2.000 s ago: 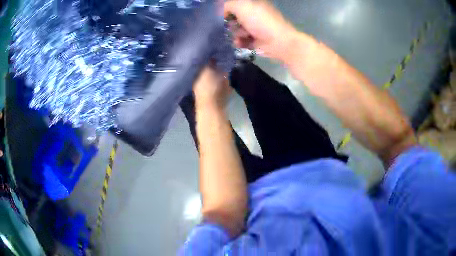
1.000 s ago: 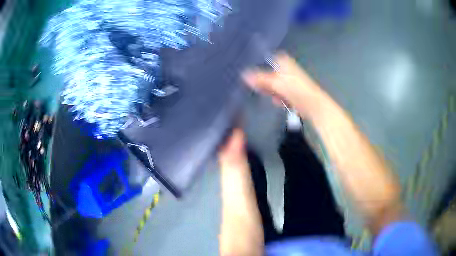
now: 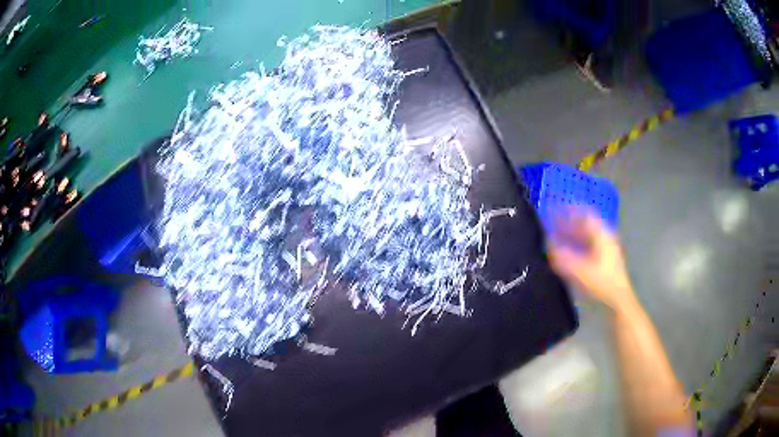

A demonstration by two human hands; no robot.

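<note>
A large heap of thin silvery-white metal clips (image 3: 256,188) lies on the black tray (image 3: 512,341), with a few loose clips around its lower and right edges. My right hand (image 3: 585,252) is at the tray's right edge, blurred. Its fingers overlap a blue stool behind it; whether it holds anything cannot be told. My left hand is not in view.
The green bench (image 3: 128,119) at upper left bears a small clip heap (image 3: 171,44) and a pile of black wired units (image 3: 38,175) with orange ends. Blue stools (image 3: 581,192) stand on the grey floor around the tray, with yellow-black tape (image 3: 628,139).
The view has swung so the tray and heap now fill the middle. My left hand has gone out of the picture. My right hand is now farther right and lower, at the tray's right edge.
</note>
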